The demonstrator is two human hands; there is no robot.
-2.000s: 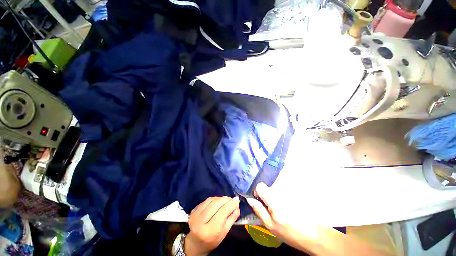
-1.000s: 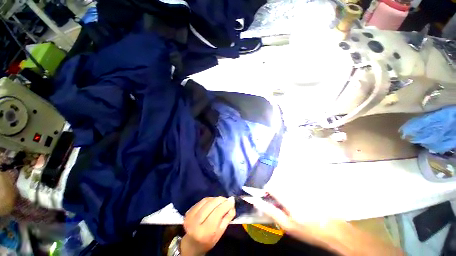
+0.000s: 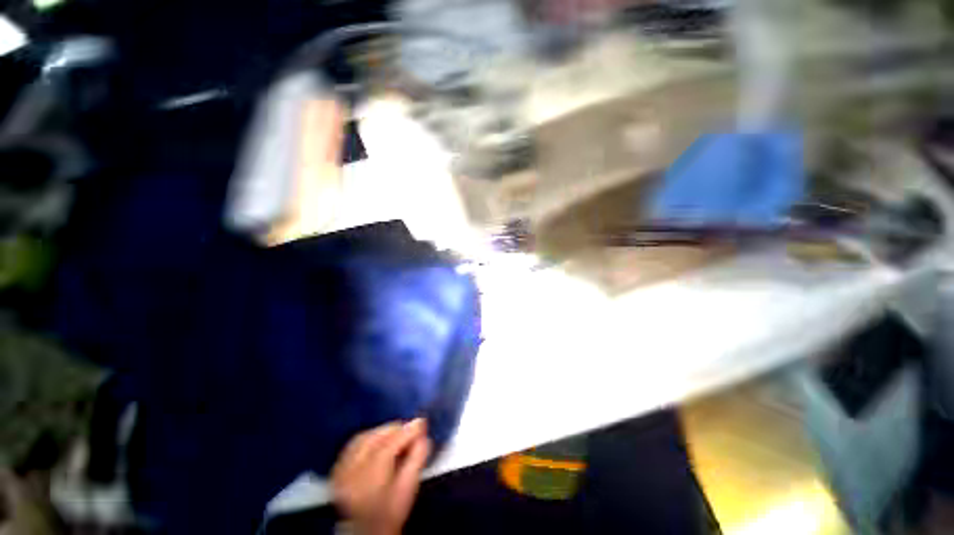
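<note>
The view is blurred. A navy garment piece (image 3: 241, 345) spreads over the left and middle, with a shinier blue part (image 3: 413, 313) under the lamp light. My left hand (image 3: 382, 470) pinches the garment's lower edge near the table's front edge. My right hand is not in view. The cream sewing machine (image 3: 617, 125) lies beyond the table at upper right. Its needle area, next to the garment's right edge, is lost in glare and blur.
The white lamp head (image 3: 267, 157) stands at upper left of the machine. Light blue cloth (image 3: 727, 178) hangs on the machine arm. The white table (image 3: 669, 340) runs to the right. A yellow-orange round object (image 3: 544, 473) is below its front edge.
The view has swung and blurred, with the machine and lamp now further left. My right hand, earlier at the fabric edge with a slim dark red tool, is out of view. My left hand stays on the garment.
</note>
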